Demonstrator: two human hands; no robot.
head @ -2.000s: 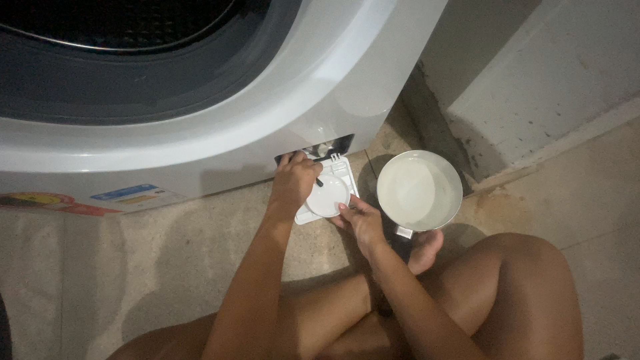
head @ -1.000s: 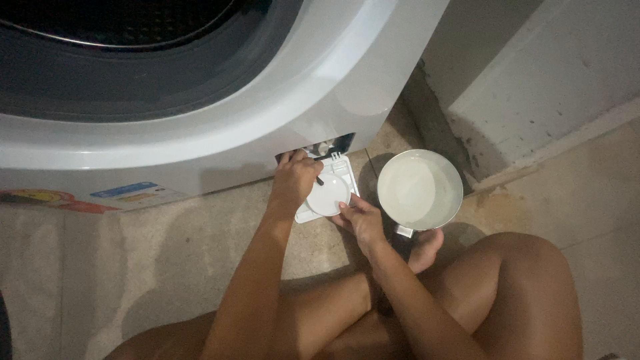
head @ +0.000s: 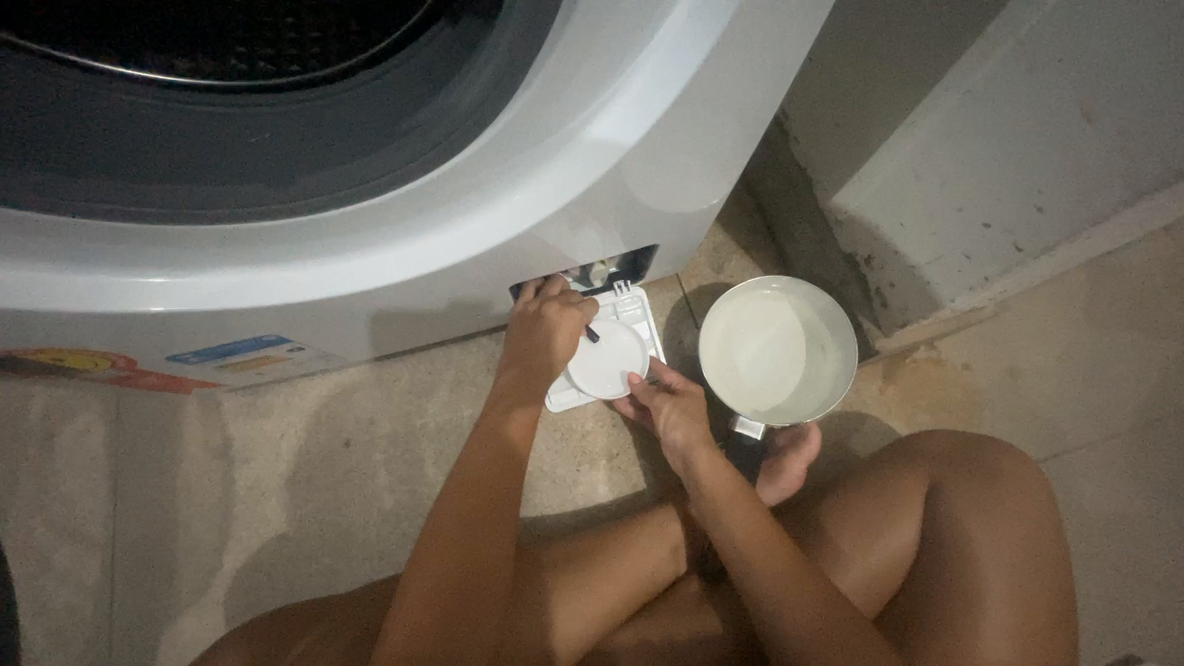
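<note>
My left hand (head: 548, 328) reaches to the opening (head: 606, 270) low on the front of a white front-loading washing machine (head: 444, 254). A short black tube end (head: 592, 335) shows by its fingers, over a small round white dish (head: 610, 359); what the fingertips grasp is hidden. My right hand (head: 671, 407) holds the dish by its near right rim, thumb on top. Beneath the dish lies the opening's white plastic flap (head: 566, 396), folded down. A white-lined saucepan (head: 779, 351) with pale liquid stands to the right of my right hand.
The saucepan's black handle (head: 746, 450) points toward my bare foot (head: 789, 464). My crossed legs are on the tiled floor (head: 370, 462) in front of the machine. A stained pale wall (head: 1008, 176) rises at the right. The machine's round door opening is at the upper left.
</note>
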